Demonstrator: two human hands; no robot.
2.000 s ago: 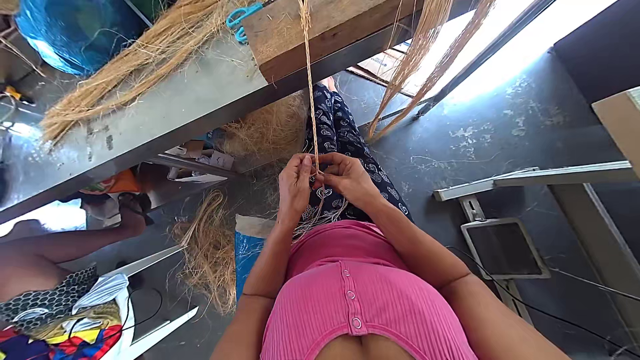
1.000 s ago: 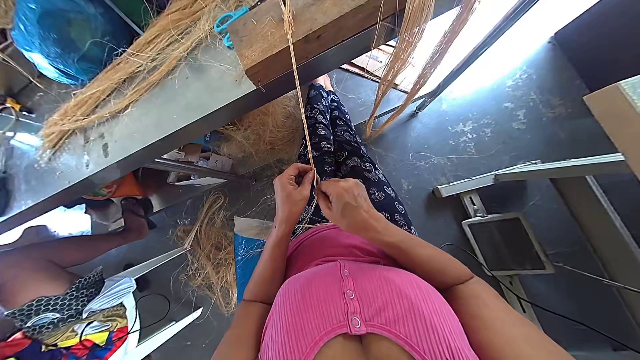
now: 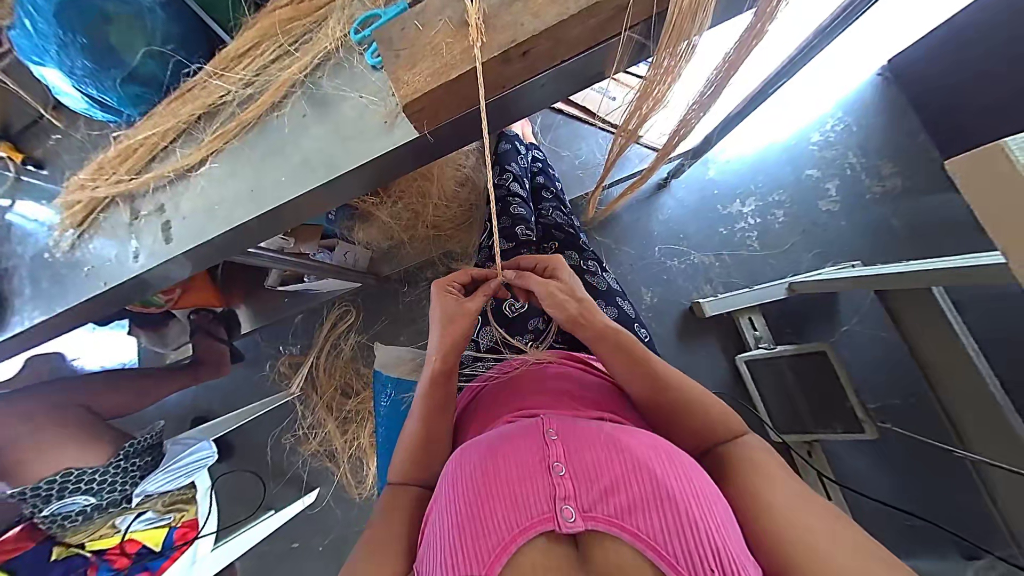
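A thin braided cord of plant fibre [image 3: 489,152] runs taut from the wooden block [image 3: 448,72] on the bench down to my two hands above my lap. My left hand [image 3: 464,308] pinches its lower end between thumb and fingertips. Against it, my right hand [image 3: 552,294] grips the same spot, fingertips nearly touching those of the left. Loose strands [image 3: 520,344] loop below the hands onto my lap; their exact path between the fingers is hidden.
Long fibre bundles [image 3: 208,104] lie on the metal bench [image 3: 280,176] beside turquoise scissors [image 3: 376,28]. More fibre hangs [image 3: 660,96] over the bench edge at right. A fibre heap [image 3: 332,400] is on the floor. Another person's leg [image 3: 120,392] shows at left. A metal frame [image 3: 848,280] stands right.
My right hand, closed with its back showing a second ago, has turned so that its thumb and fingertips meet the left hand's at the cord.
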